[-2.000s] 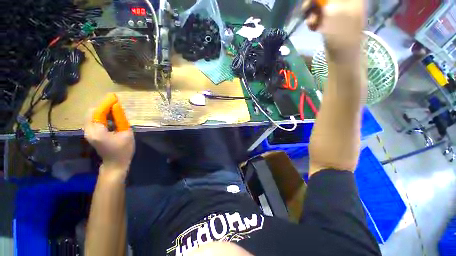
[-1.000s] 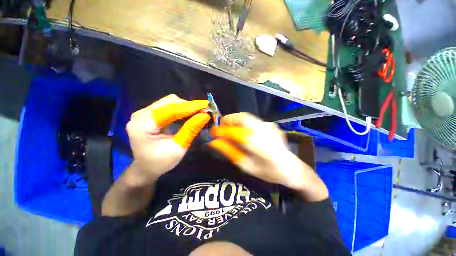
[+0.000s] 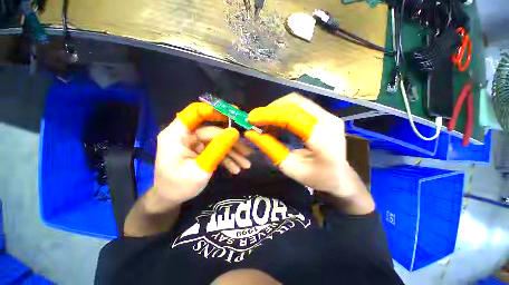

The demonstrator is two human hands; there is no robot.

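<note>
A thin green circuit board [image 3: 231,112] is held in front of my chest, below the bench's front edge, tilted down to the right. My left hand [image 3: 187,153], with orange finger cots, holds it near its upper left end. My right hand [image 3: 307,142], also with orange cots, pinches its lower right end between thumb and index finger. A short pale wire [image 3: 229,122] shows between the board and my left fingers. The silver end piece [image 3: 256,129] shows at my right fingertips.
The worn tan board [image 3: 167,22] bears silver solder specks [image 3: 254,36], a cream pad [image 3: 301,26] and a black cable [image 3: 357,39]. Red-handled pliers [image 3: 461,114], orange-red loops [image 3: 462,49] and dark cords lie right. Blue bins [image 3: 418,209] stand below.
The right hand came down from the upper right and met the left hand. Since a second ago the board has turned, its green face now showing. The view has shifted slightly.
</note>
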